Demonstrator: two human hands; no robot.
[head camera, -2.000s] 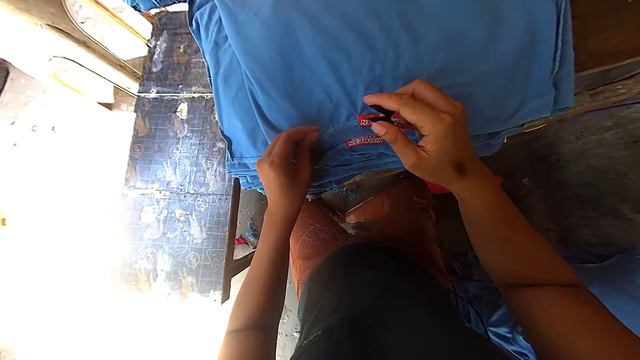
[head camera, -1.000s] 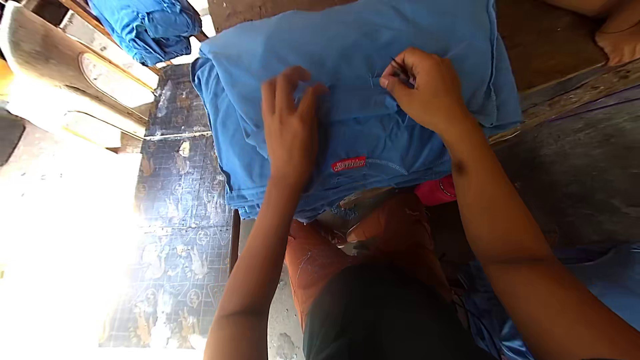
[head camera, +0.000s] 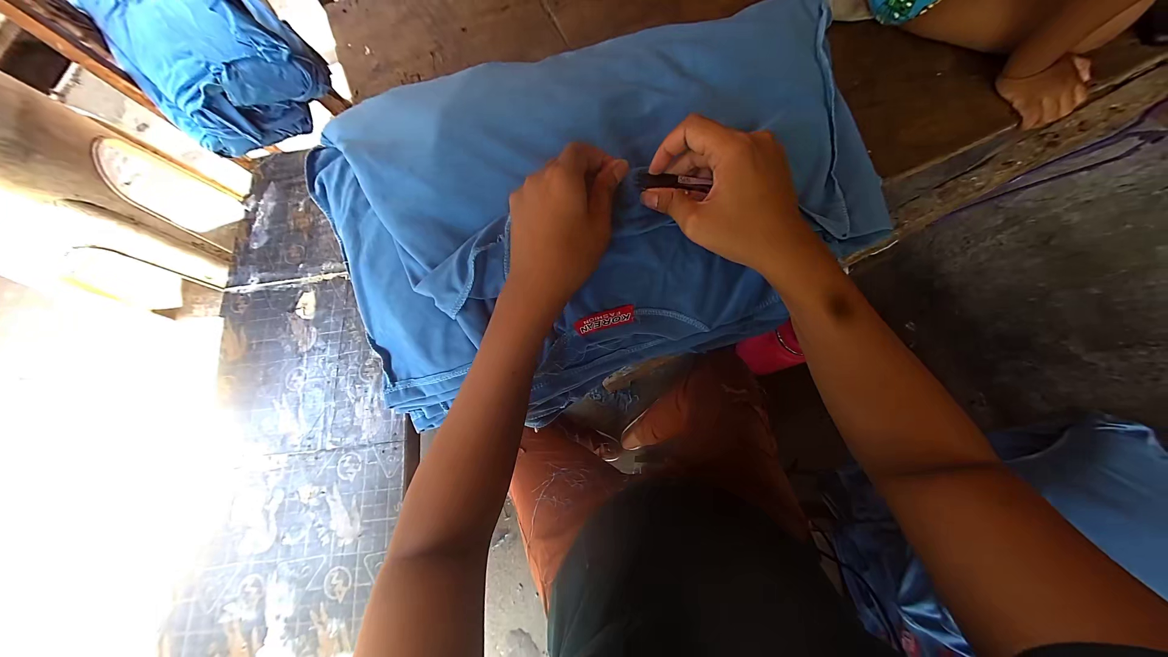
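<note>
A stack of blue knit garments (head camera: 566, 100) lies in front of me, with a red neck label (head camera: 605, 319) that bears writing near its close edge. My left hand (head camera: 564, 214) pinches a raised fold of the top garment's fabric between thumb and fingers. Just to its right, my right hand (head camera: 730, 187) holds small dark thread snips (head camera: 677, 182), their tips against the same bit of fabric. The blades are partly hidden by the cloth and my fingers.
A patterned, worn surface (head camera: 310, 383) is on the left. Bundled blue cloth (head camera: 214, 78) lies at the upper left, more blue cloth (head camera: 1095, 493) at the lower right. Another person's bare foot (head camera: 1045, 91) rests on the wooden platform (head camera: 931, 100). A pink object (head camera: 769, 351) is beside my knee.
Both hands have moved away from the label area, where the right hand was two seconds ago. They have come close together, and the left hand, spread over the cloth one second ago, now pinches fabric.
</note>
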